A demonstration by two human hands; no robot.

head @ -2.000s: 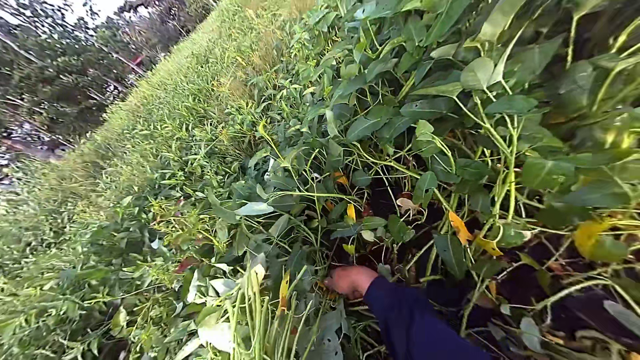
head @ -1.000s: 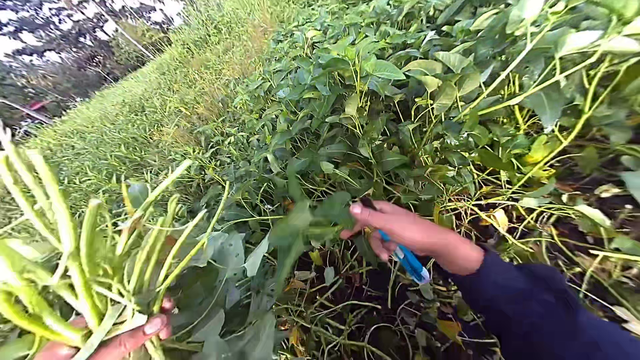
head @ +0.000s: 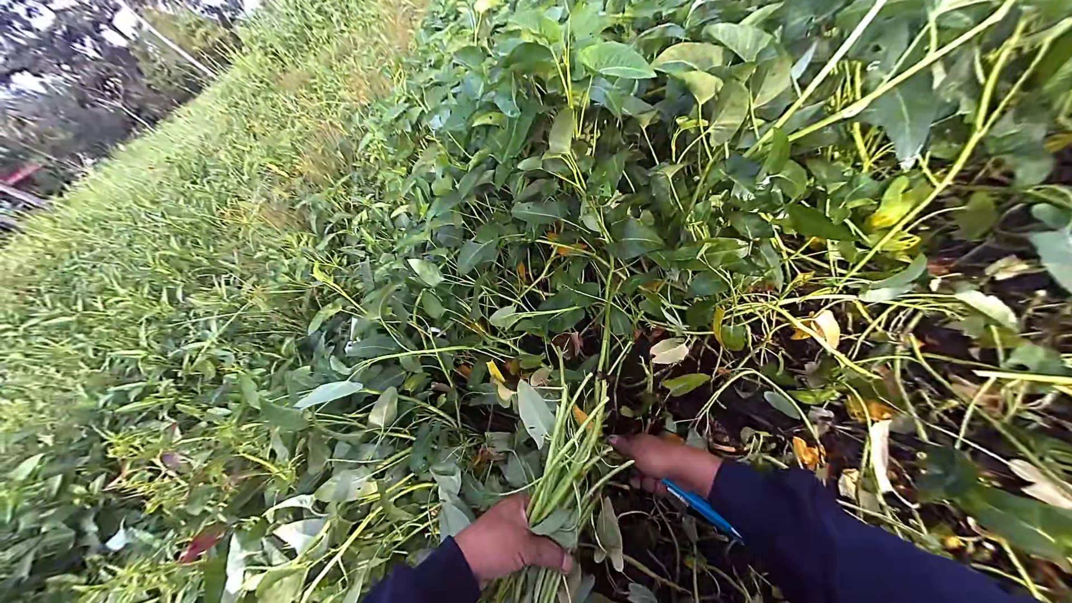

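Note:
At the bottom centre, my left hand is closed around a bundle of cut green leafy stems, whose pale ends point up. Just right of those ends is my right hand, holding a blue-handled tool whose handle sticks out below the palm toward the sleeve. The tool's blade or tip is hidden, so its exact kind cannot be told. My right fingertips are close to the stem ends; whether they touch them is unclear.
Dense green leafy plants rise ahead and spread left. Long bare stems cross the right side over dark ground with yellow and dry leaves. Trees stand at the upper left.
My left hand with the bundle has moved right from the lower left, where it was one second ago. My right hand has moved lower and is now beside the bundle.

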